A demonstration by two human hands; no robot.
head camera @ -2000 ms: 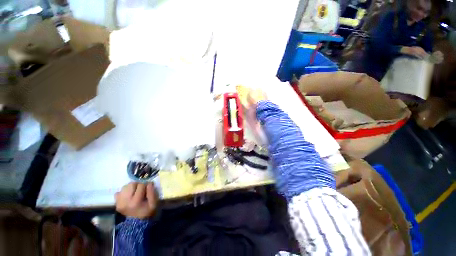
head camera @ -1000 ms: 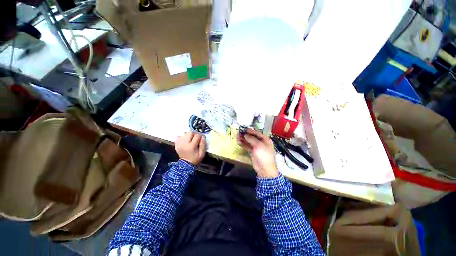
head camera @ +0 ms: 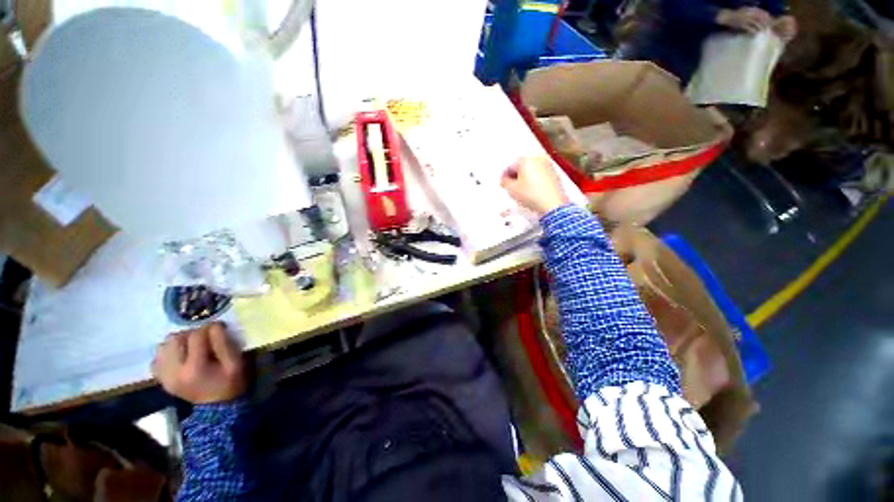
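My right hand [head camera: 534, 184] is over the right end of the white sheet [head camera: 456, 186], fingers curled down; small bits lie on the sheet, and I cannot tell if the fingertips hold one. My left hand [head camera: 201, 363] rests curled at the bench's front edge, just below the small dish of dark hardware [head camera: 196, 302]; whether it holds anything is hidden. The red dispenser [head camera: 382, 172] stands left of the sheet, with black-handled pliers [head camera: 420, 245] in front of it. A yellow block [head camera: 304, 279] with small dark metal pieces sits near the front edge.
A clear crumpled bag [head camera: 211, 260] lies behind the dish. A carton [head camera: 627, 127] with red tape and brown pieces is beyond the bench's right end; another carton [head camera: 676, 324] and a blue crate [head camera: 720, 304] are lower right. A person [head camera: 745, 25] holds a pale piece at upper right.
My right hand has moved from beside the yellow block to the right end of the white sheet. My left hand stays near the dish. The view has turned to the right.
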